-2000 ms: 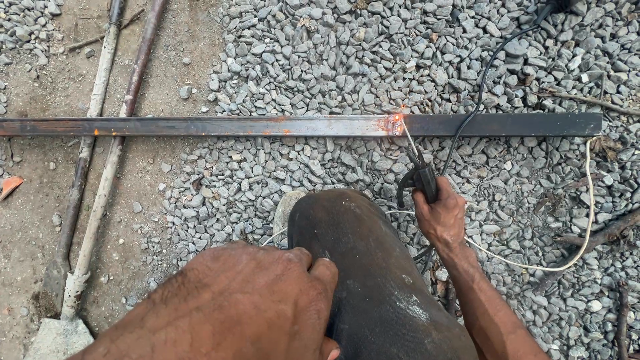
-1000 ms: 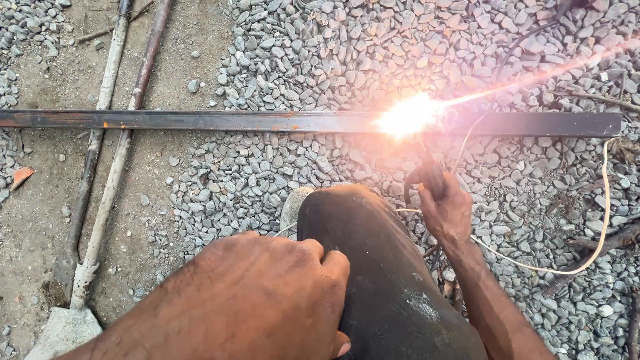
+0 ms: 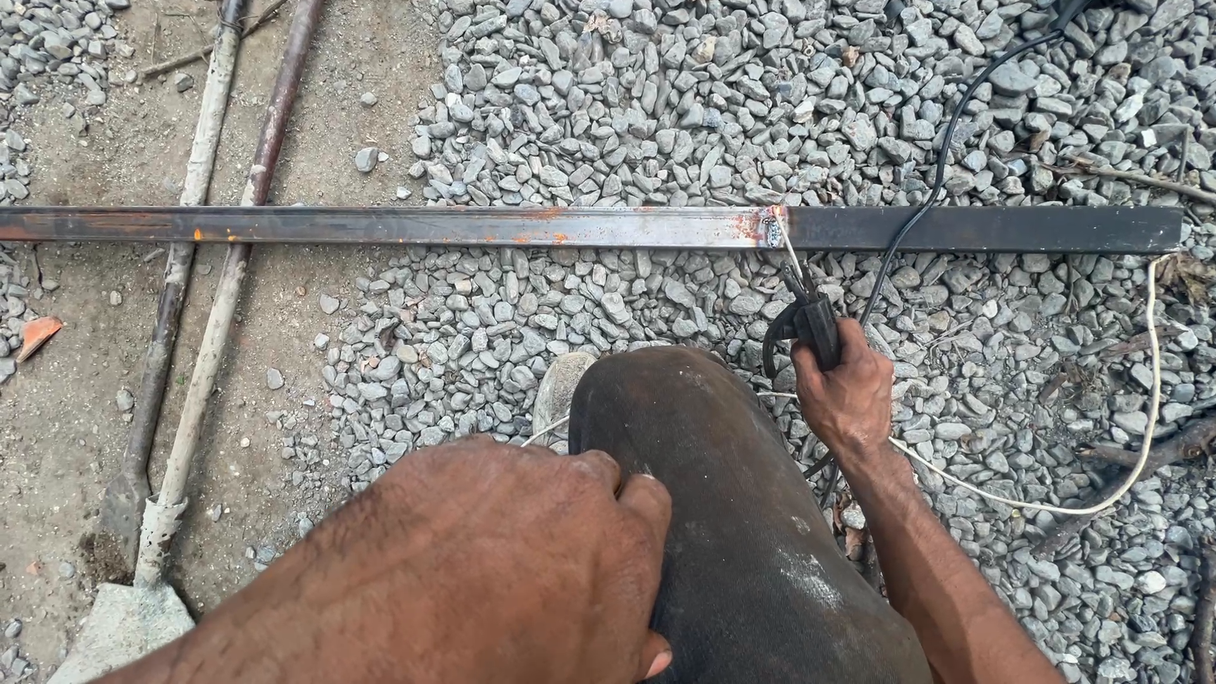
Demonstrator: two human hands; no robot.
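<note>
My right hand (image 3: pixel 845 389) grips a black welding electrode holder (image 3: pixel 815 328). A short welding electrode (image 3: pixel 787 237) in its jaws points up to a rough weld bead (image 3: pixel 771 228) at a joint in a long steel bar (image 3: pixel 627 228). Left of the joint the metal is bare and silvery with orange specks; the section on the right is black. My left hand (image 3: pixel 541 541) is curled, knuckles up, beside my knee (image 3: pixel 684 408); its palm and most fingertips are hidden, so I cannot tell whether it holds anything.
The bar crosses two shovel handles (image 3: pixel 214 351) lying on bare soil at left. Near the bottom left is a shovel blade (image 3: pixel 133 632). A black cable (image 3: pixel 940 157) passes over the bar. A white cord (image 3: pixel 1007 502) curves across the gravel (image 3: pixel 589 114) at right, near dry branches (image 3: pixel 1164 451).
One second ago a bright arc flared at the joint; now it is out and the weld bead shows. My right hand stays near the joint with the electrode holder.
</note>
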